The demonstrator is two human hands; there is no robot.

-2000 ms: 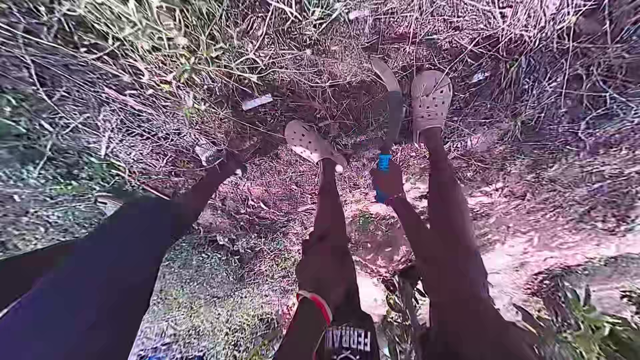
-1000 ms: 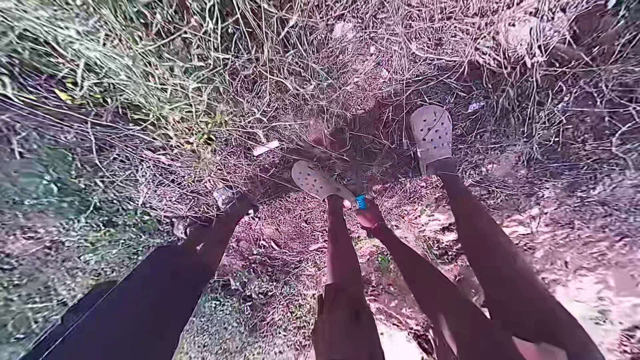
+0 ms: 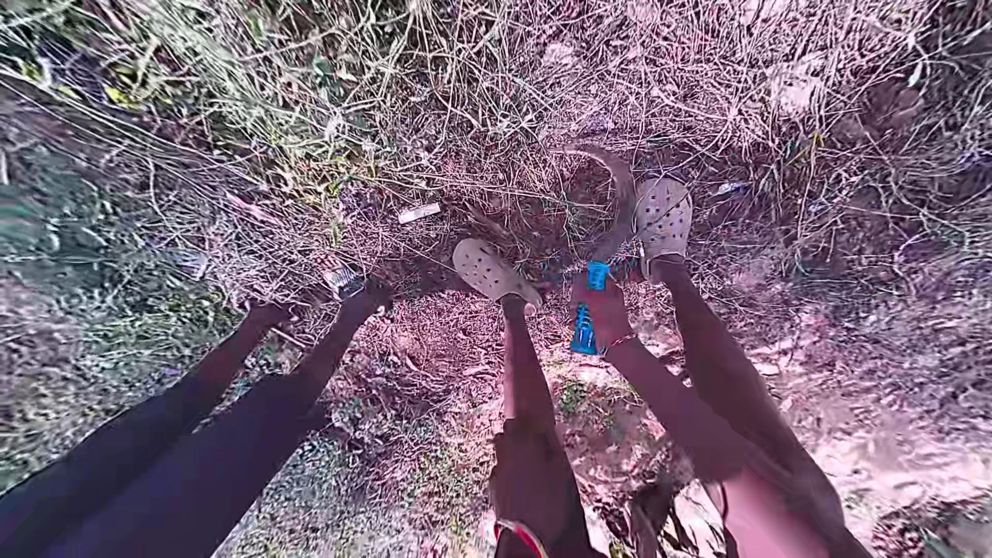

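My right hand point(image 3: 604, 310) grips the blue handle point(image 3: 584, 329) of a curved-blade cutting tool, perhaps a sickle. Its blade point(image 3: 620, 182) points away from me, bends left at the tip and lies close to the ground beside my right clog. My left hand point(image 3: 531, 469) rests on my left leg near the knee, a red and white band at its wrist; its fingers are too dark to make out. My two perforated clogs, the left point(image 3: 488, 271) and the right point(image 3: 664, 213), stand apart on dry plant litter.
At the left are another person's legs in dark trousers point(image 3: 186, 457), with a strapped sandal point(image 3: 345, 280). A small pale strip point(image 3: 419, 213) lies in the litter. Tangled dry grass point(image 3: 434, 93) spreads ahead, with bare soil point(image 3: 891, 457) at the right.
My right hand has moved from beside my left clog a little to the right, still on the blue handle. The blade, blurred a second ago, shows again. More of the other person's legs is in view.
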